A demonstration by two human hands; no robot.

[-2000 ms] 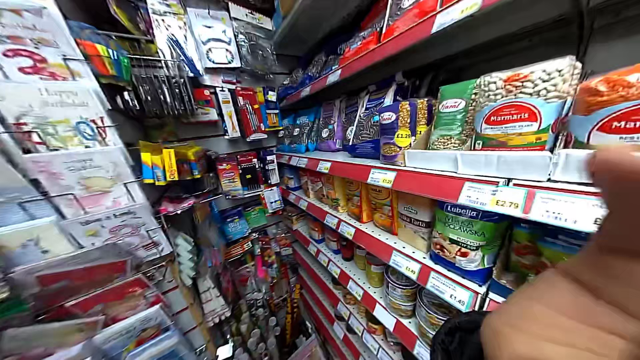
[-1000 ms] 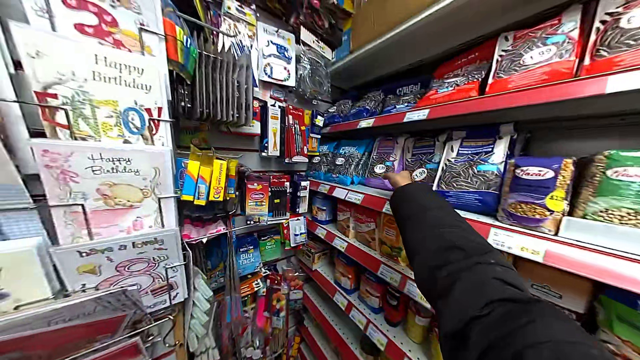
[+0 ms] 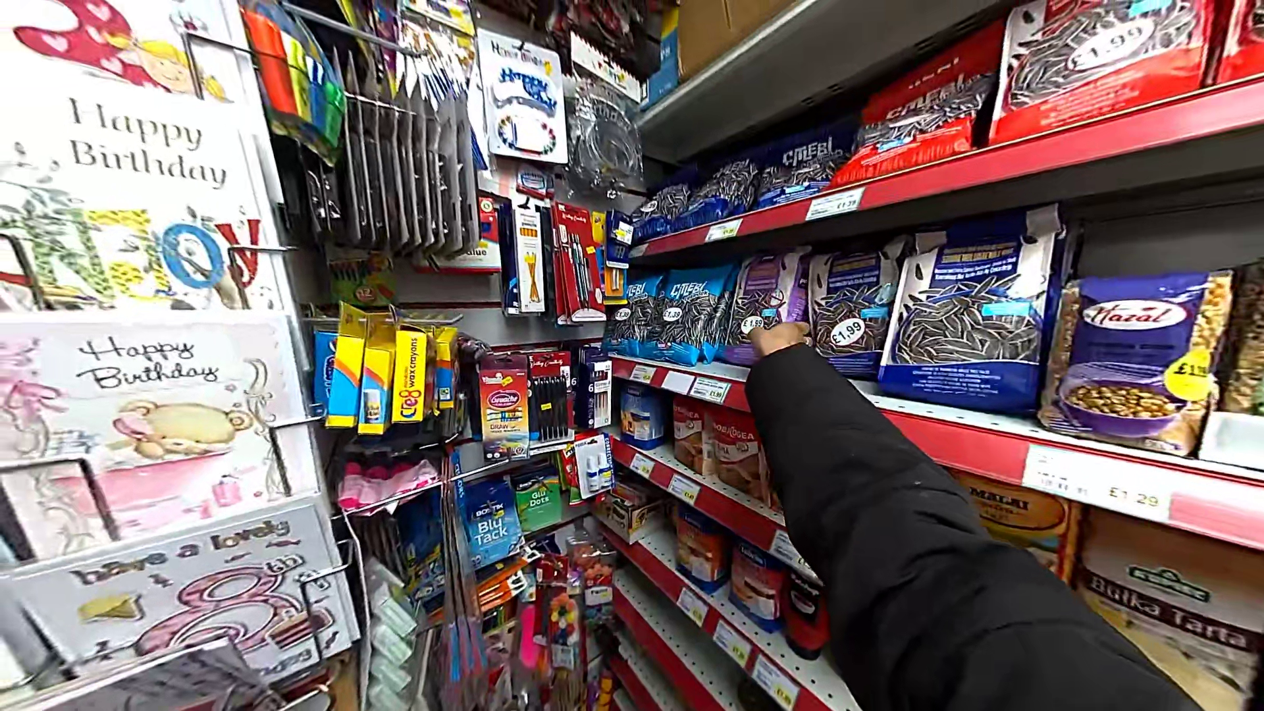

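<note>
My right hand [image 3: 778, 339], in a black padded sleeve, reaches to the middle shelf and touches the lower front of a purple bag of sunflower seeds [image 3: 766, 288]; whether the fingers grip it cannot be told. Light-blue seed bags [image 3: 691, 308] stand to its left. On its right are a dark-blue seed bag [image 3: 851, 296], a larger blue and white one [image 3: 973, 316] and a purple bag of nuts or beans [image 3: 1126, 346]. My left hand is out of view.
Birthday cards [image 3: 158, 395] fill a wire rack at the left. Wax crayon boxes [image 3: 408, 373] and other stationery hang in the corner. Red and blue seed bags lie on the upper shelf [image 3: 1086, 153]. Tins and packets stand on shelves below, under red price rails [image 3: 681, 484].
Two seconds ago my hand was large and close at the right edge; now the arm is stretched to the purple seed bag. Since one second ago the hand has stayed at that bag.
</note>
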